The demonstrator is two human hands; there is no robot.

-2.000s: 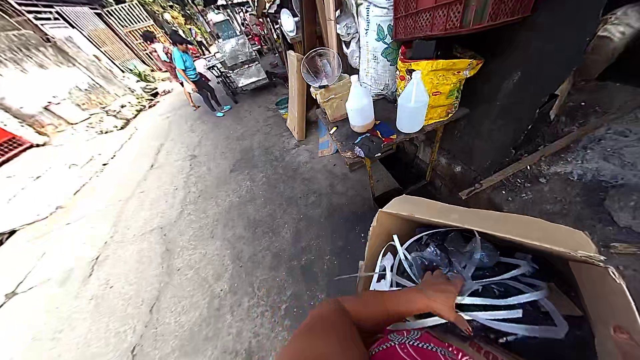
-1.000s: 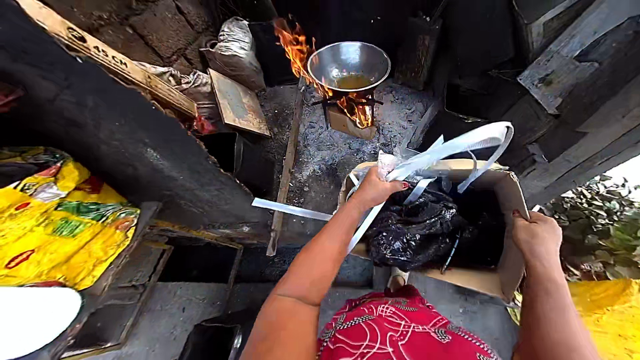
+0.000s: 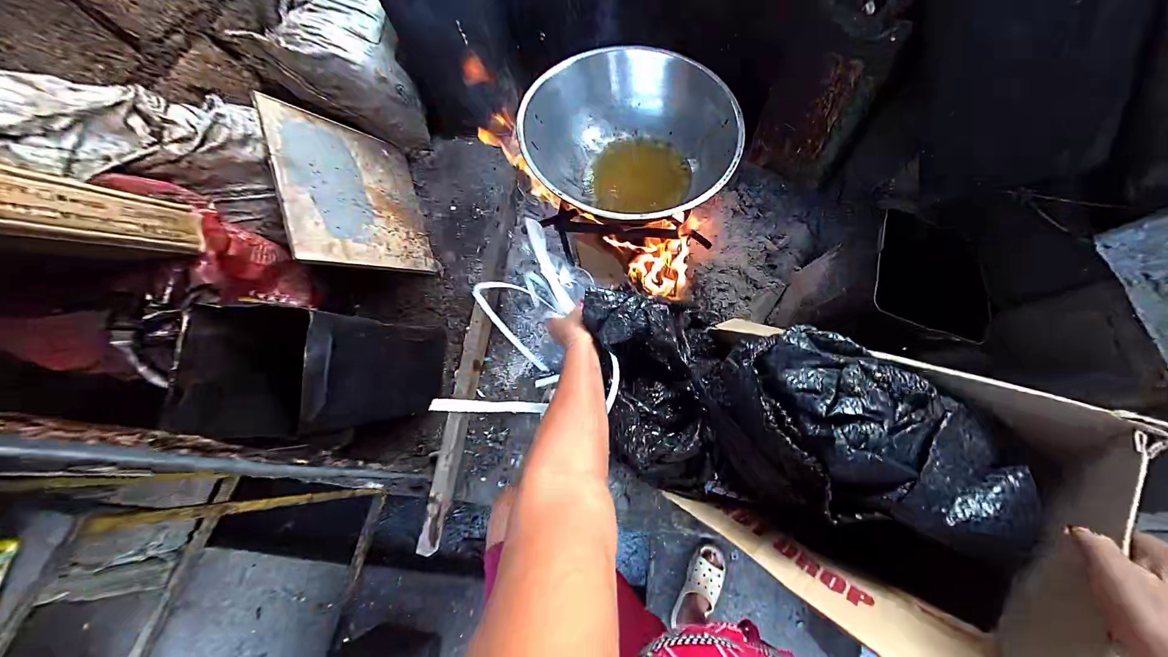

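My left hand (image 3: pixel 568 327) is closed on a bundle of white plastic straps (image 3: pixel 520 406), with clear plastic and the edge of a black plastic bag (image 3: pixel 876 438) beside it. The bag spills over the left end of a cardboard box (image 3: pixel 821 584). At the lower right, my right hand (image 3: pixel 1118 584) grips the box's end near a string. Just beyond my left hand, a metal wok (image 3: pixel 630 132) holding some yellowish liquid rests on a dark metal stand (image 3: pixel 630 230). Flames (image 3: pixel 662 265) burn under the wok and rise at its left side.
Left of the fire lie a wooden board (image 3: pixel 342 187), sacks (image 3: pixel 338 68) and a dark box-like container (image 3: pixel 301 370). A long wooden strip (image 3: pixel 470 401) runs along the ash-covered ground. My foot in a white clog (image 3: pixel 703 584) is below the box.
The view has turned from the street to the fire and moved closer. My left hand has carried the straps out of the box toward the flames, and the black bag now hangs over the box's edge.
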